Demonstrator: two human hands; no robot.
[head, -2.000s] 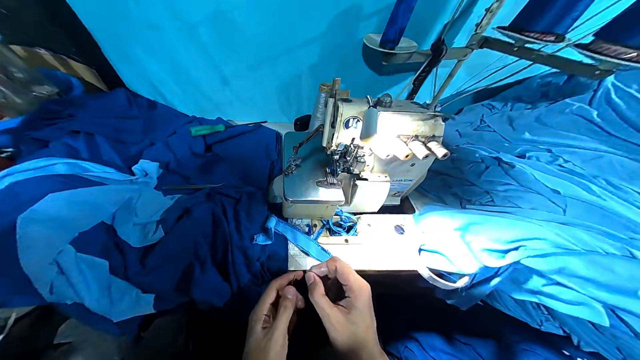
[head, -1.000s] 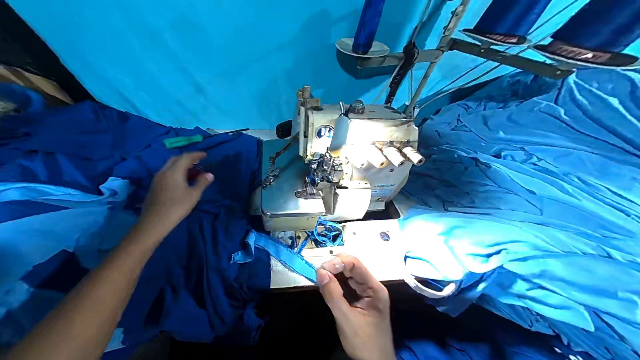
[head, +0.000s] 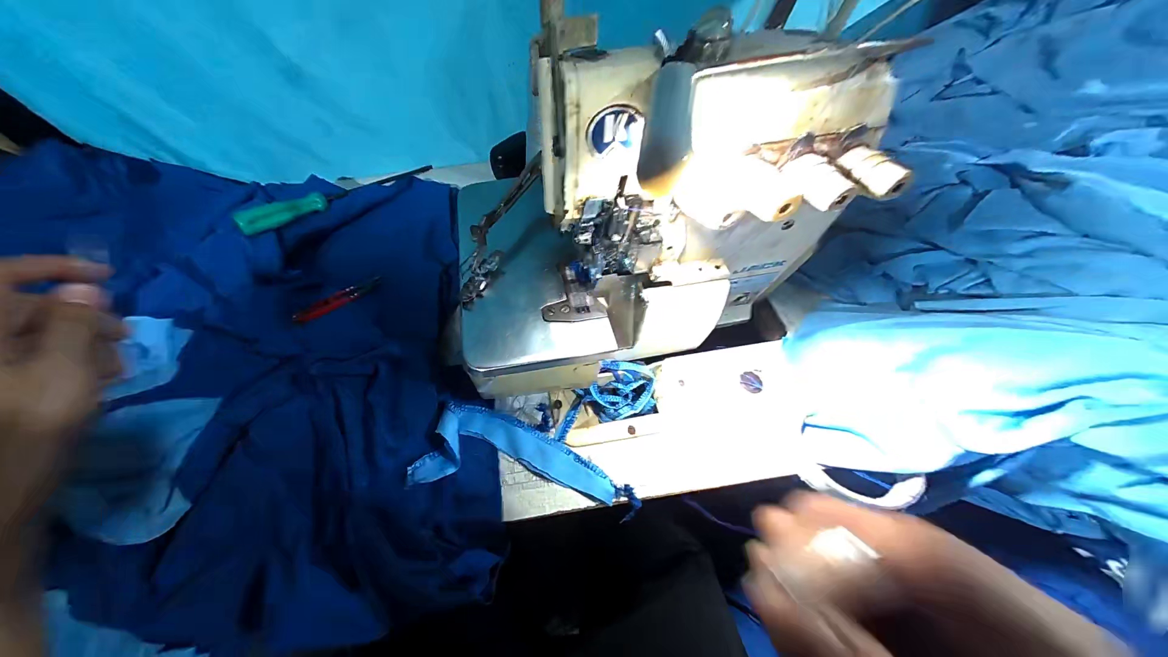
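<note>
An overlock sewing machine [head: 639, 219] stands in the middle. My left hand [head: 55, 347], blurred, is at the far left edge over dark blue cloth [head: 365, 474] and light blue pieces [head: 151, 356]; whether it holds anything is unclear. My right hand [head: 839, 575], also blurred, is at the lower right below the machine bed, near a white ring-shaped piece [head: 867, 493]; its grip cannot be made out. A light blue strip with stitched edges [head: 538, 453] lies across the dark cloth and the table edge. A red thread snipper or similar small tool [head: 336, 301] lies on the dark cloth.
A green-handled screwdriver [head: 281, 213] lies on the dark cloth, left of the machine. Tangled blue trimmings [head: 623, 391] sit in front of the bed. Heaped light blue cloth [head: 985, 383] fills the right side. Turquoise cloth [head: 365, 82] hangs behind.
My left hand has moved from near the screwdriver to the far left. My right hand has let go of the strip and moved right. The red tool now shows on the dark cloth. The view has shifted closer.
</note>
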